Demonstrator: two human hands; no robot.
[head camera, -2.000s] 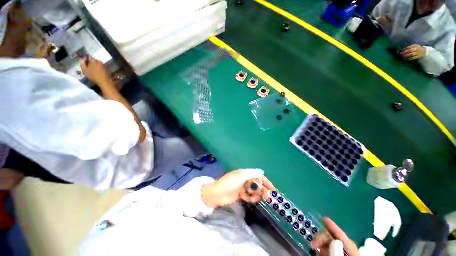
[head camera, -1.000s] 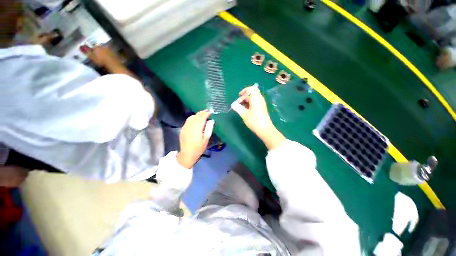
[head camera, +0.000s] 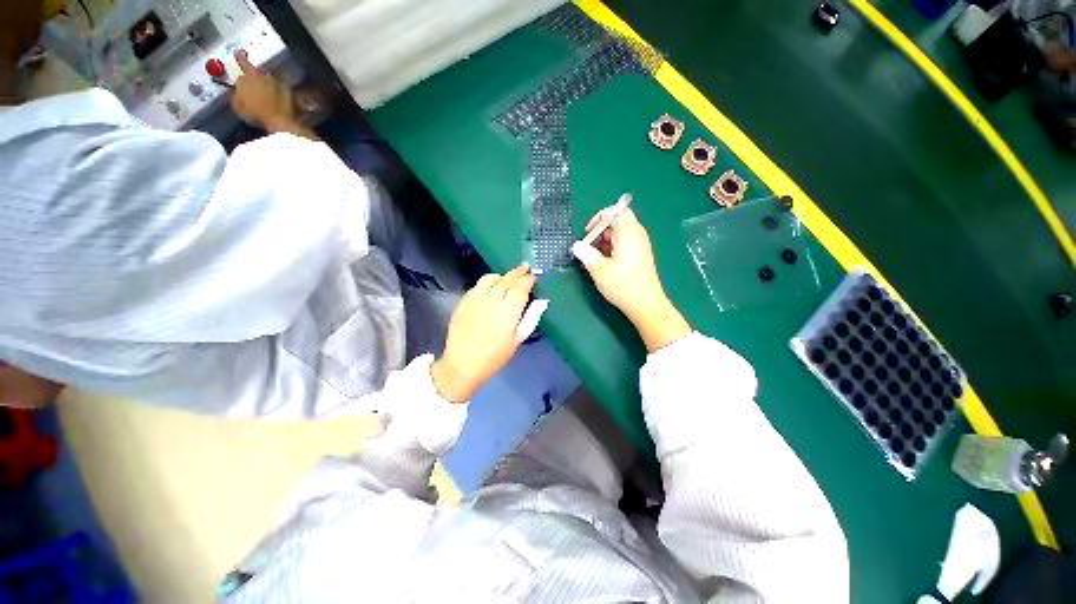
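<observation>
A mesh-like component sheet (head camera: 550, 189), a long grey see-through strip, lies on the green bench. My left hand (head camera: 486, 328) is at its near end with the fingertips touching the edge; a white cover shows on one finger. Whether it pinches the strip is unclear. My right hand (head camera: 628, 274) holds a thin whitish pen-length tool (head camera: 614, 214), perhaps tweezers, like a pencil, just right of the strip's near end. The tool's tip is too small to tell clearly.
Three copper-coloured module parts (head camera: 699, 157) lie near the yellow line. A clear plastic bag (head camera: 750, 254) with black discs, a blister tray (head camera: 885, 372), a dispenser bottle (head camera: 994, 463) and a white wipe (head camera: 970, 552) lie rightward. White foam trays (head camera: 413, 41) and a person (head camera: 177, 260) are left.
Both hands have moved from the small lens tray and round part near my lap to the mesh strip. My right hand now holds a thin tool. The view has shifted, and the small tray is out of sight.
</observation>
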